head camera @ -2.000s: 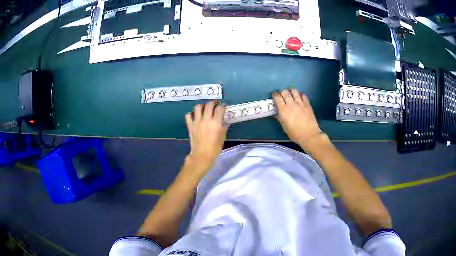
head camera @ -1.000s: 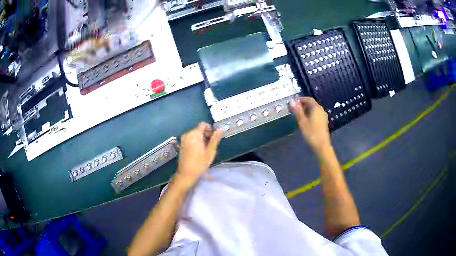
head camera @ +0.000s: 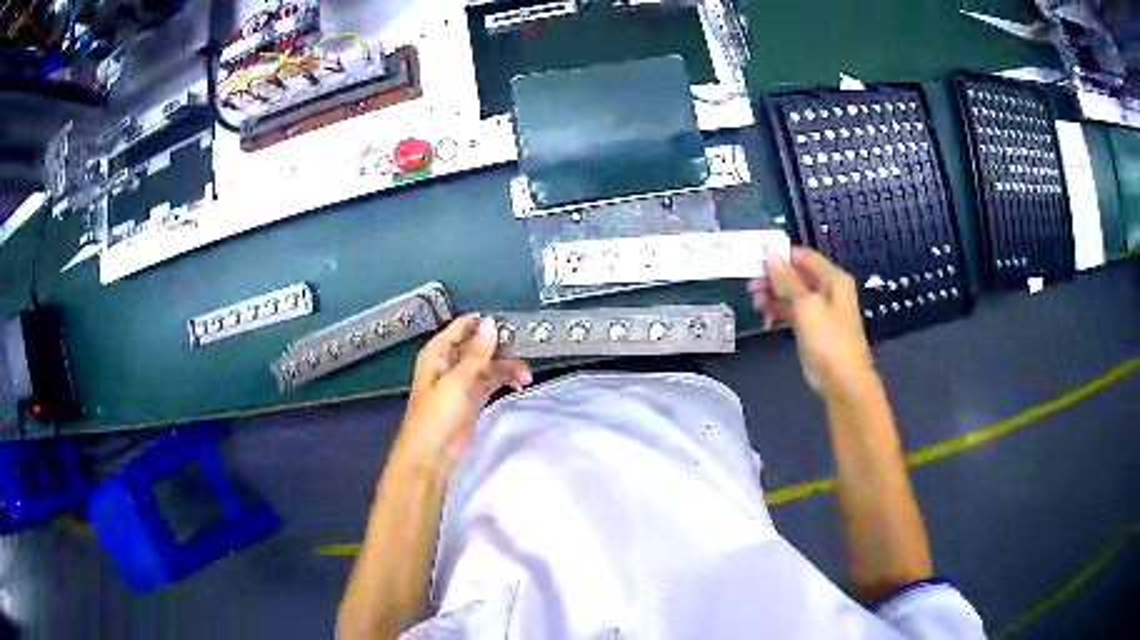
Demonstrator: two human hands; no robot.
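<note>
My left hand [head camera: 460,363] holds the left end of a grey fixture bar [head camera: 598,331] with a row of round metal parts, near the bench's front edge. My right hand [head camera: 810,294] has its fingertips at the right end of a whiter, brighter bar [head camera: 669,259], which lies just behind the grey one; whether the fingers grip it or only touch it is hard to tell. Another fixture bar [head camera: 363,335] lies angled to the left of my left hand, and a shorter-looking bar [head camera: 253,314] lies farther left.
A green square plate [head camera: 609,131] sits behind the bars. Two black parts trays [head camera: 875,206] stand on the right. A white base plate [head camera: 313,181] with a red button [head camera: 411,155] is at back left. A black box [head camera: 48,365] is at the left edge; a blue stool [head camera: 175,500] is below.
The grey bar has moved towards me, away from the whiter bar, with my left hand at its end. My right hand has left the grey bar and is at the whiter bar's end.
</note>
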